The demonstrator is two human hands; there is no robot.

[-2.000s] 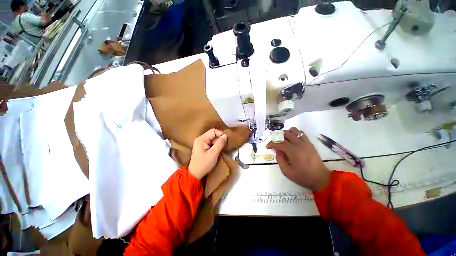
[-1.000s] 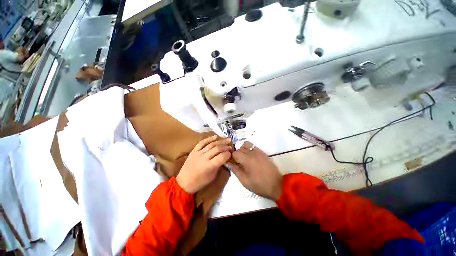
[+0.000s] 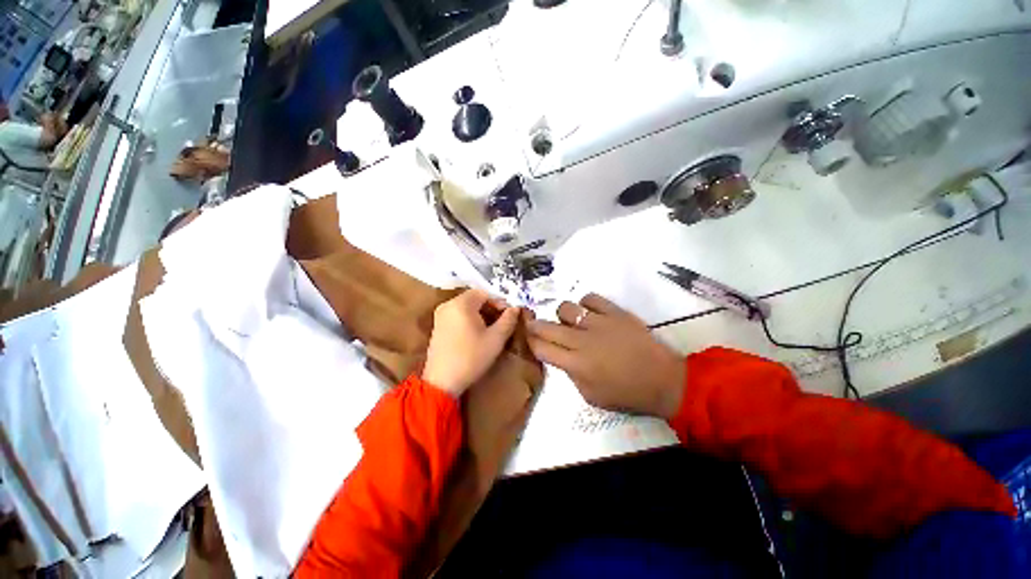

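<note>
The brown bag panel (image 3: 367, 296) lies left of the needle and hangs over the table's front edge. My left hand (image 3: 466, 339) pinches its edge between thumb and finger just in front of the presser foot (image 3: 522, 283). My right hand (image 3: 605, 353), with a ring, has its fingertips at the same edge, close to the left fingertips. The fingertips hide the pinched edge and most of the needle area. White lining (image 3: 243, 305) lies left of the brown panel in large curved sheets.
The white sewing machine (image 3: 724, 124) spans the back and right. Pink-handled thread snips (image 3: 715, 292) on a dark cord lie right of my right hand. Stacked white and brown pieces (image 3: 68, 396) are at left. A person's arm (image 3: 43, 130) shows far left. A blue crate (image 3: 1010, 475) is at lower right.
Since two seconds ago my right hand has come left to the brown edge. Since one second ago my left fingers have drawn into a pinch and the panel has creased. The view has shifted.
</note>
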